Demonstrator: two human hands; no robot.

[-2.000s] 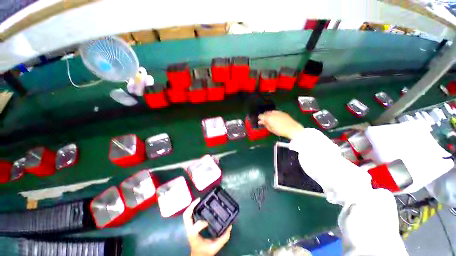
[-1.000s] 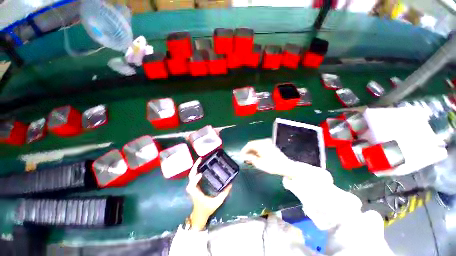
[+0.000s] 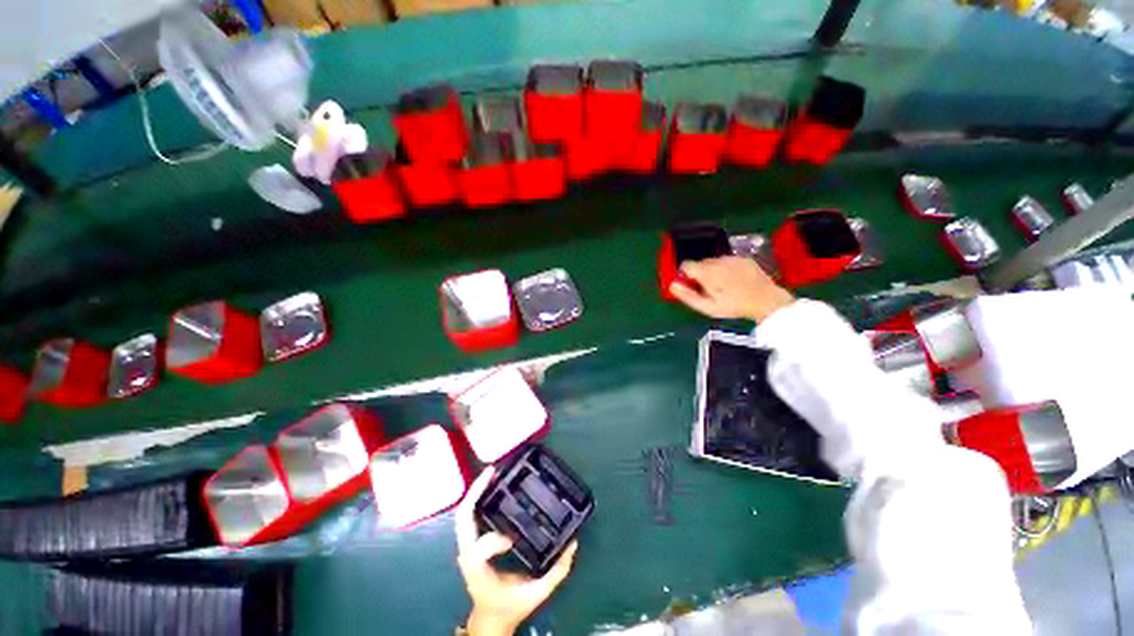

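Note:
My left hand holds a black insert with long slots, tilted up above the near worktop. My right hand reaches over the belt to a red tin whose inside is black; its fingers are at the tin's front rim. Whether they grip it is unclear. Small dark parts lie loose on the worktop to the right of the insert. The parts tray, white-rimmed and full of dark bits, lies under my right forearm, which hides part of it.
Open red tins stand left of the insert. Stacked inserts lie at far left. Tins and lids lie along the belt. Waiting tins line the far side, beside a fan. A white block and more tins are at right.
My right hand has moved from beside the insert out to a tin on the belt, which now shows black inside. Belt tins and lids have shifted right. My left hand still holds the insert.

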